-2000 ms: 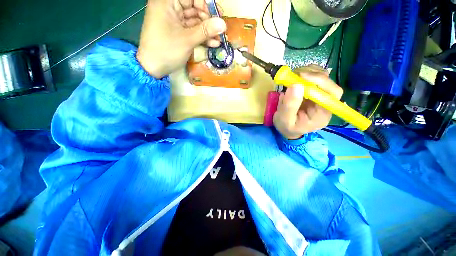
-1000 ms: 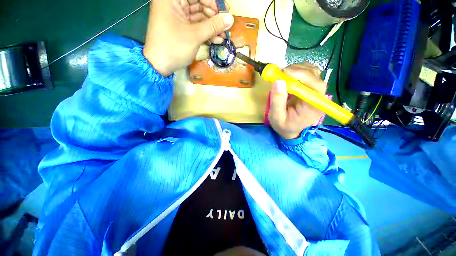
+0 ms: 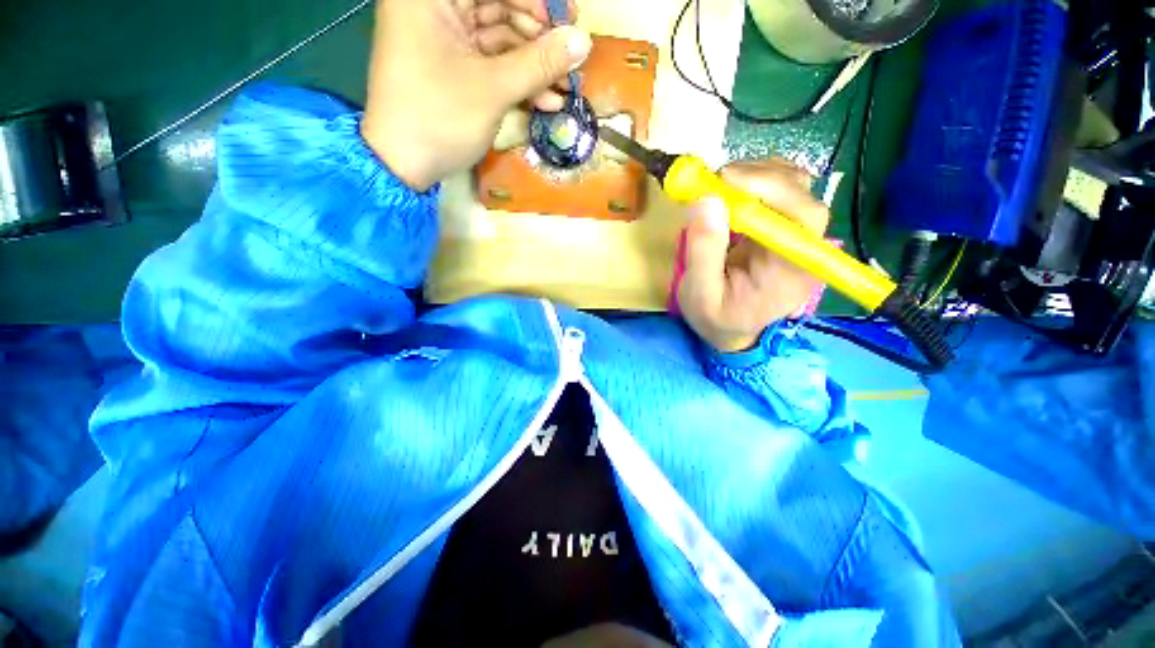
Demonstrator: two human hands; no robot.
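A dark ring-shaped workpiece with a pale centre sits on the orange-brown fixture, which lies on a cream board. My left hand, cut off by the top edge, grips thin grey tweezers whose lower end is at the ring's upper side. My right hand holds the yellow soldering iron with its tip at the ring's right edge. The exact contact point is too small to tell.
A solder reel stands at left, with solder wire running up to the top. At right are a round tin, a blue soldering station, black cords and black equipment. A pink-red block is partly behind my right hand.
Over two seconds, my right hand and the iron have moved left, bringing the tip closer to the ring. My left hand has shifted slightly right. Little differs from one second ago.
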